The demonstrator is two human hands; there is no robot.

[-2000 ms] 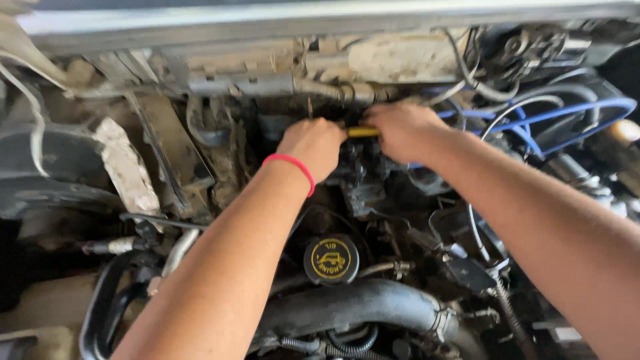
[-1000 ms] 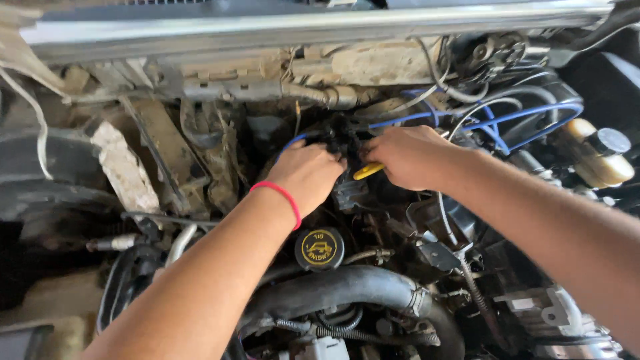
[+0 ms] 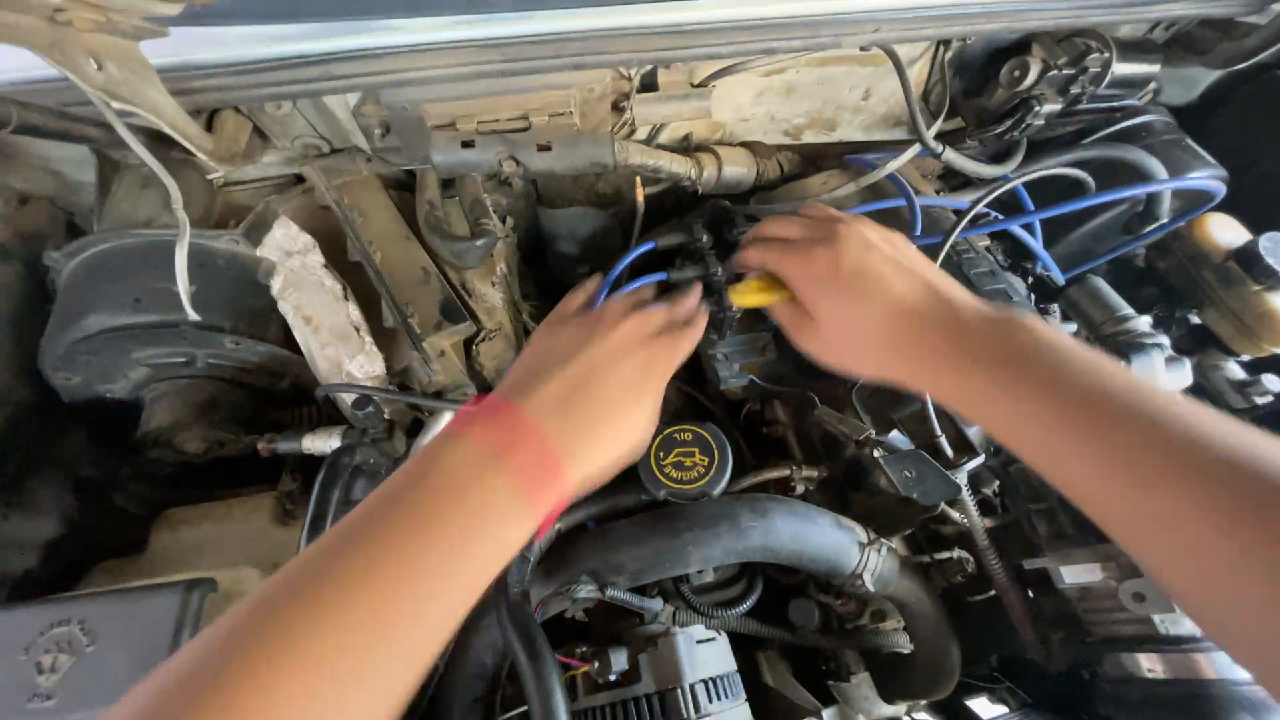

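Both hands reach into a vehicle's engine bay. My left hand [image 3: 612, 375], with a red band at the wrist, is at the left side of a black ignition coil pack or distributor cap [image 3: 708, 260]; whether its fingers grip anything is unclear. Blue spark plug wires [image 3: 640, 262] enter this black part just above those fingers. My right hand [image 3: 850, 290] is closed on a yellow-handled tool [image 3: 758, 291] at the part's right side. The tool's working end is hidden. More blue wires [image 3: 1090, 205] loop away to the right.
In front of the hands are the engine oil cap [image 3: 686, 460] and a thick black radiator hose [image 3: 710, 540]. An alternator [image 3: 665, 675] lies lower down. A black blower housing [image 3: 150, 310] is at left, a fluid reservoir [image 3: 1225, 290] at right, and the cowl edge [image 3: 640, 45] behind.
My right hand holds the yellow handle in all frames; the handle's angle has changed. Two blue wires at the black part now show above my left hand.
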